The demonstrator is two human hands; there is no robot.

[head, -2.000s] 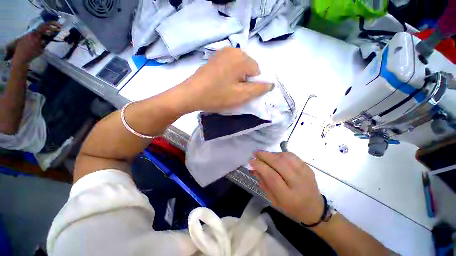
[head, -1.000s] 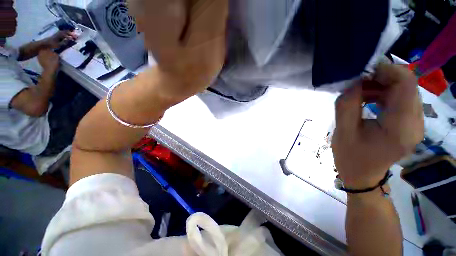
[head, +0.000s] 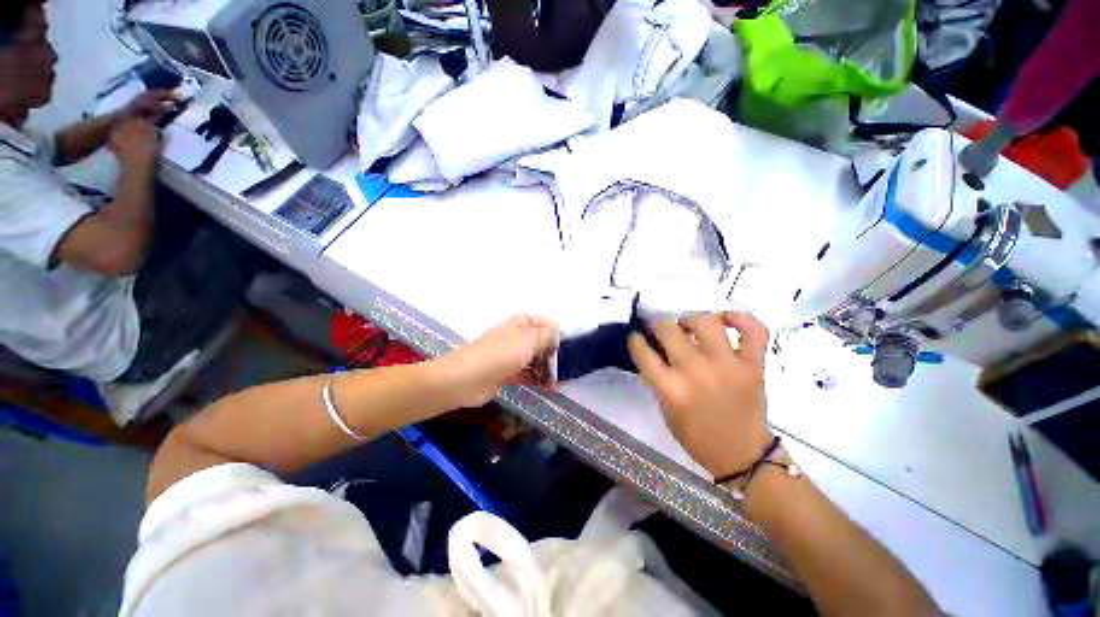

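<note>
A pale grey-white garment piece [head: 663, 247] with thin dark seam lines lies on the white table left of the machine foot. A dark navy panel [head: 596, 350] at its near edge lies between my hands. My left hand [head: 519, 352] pinches the panel's left end at the table's front edge. My right hand [head: 706, 380] is on the right end of the dark panel, fingers bent over the cloth. The white sewing machine [head: 923, 229] with a blue stripe stands to the right, and its needle area is beside the cloth, not on it.
A heap of pale pieces [head: 501, 121] lies at the back. A vented grey box [head: 290, 54] and a dark rectangular device [head: 316, 204] are at left. A green bag [head: 826, 54] is behind. A phone [head: 1049, 383] and pens [head: 1027, 482] lie right. Another person [head: 72, 229] sits at left.
The garment piece was lifted close to the camera a second ago and now lies spread on the table. Both hands have come down to its near edge.
</note>
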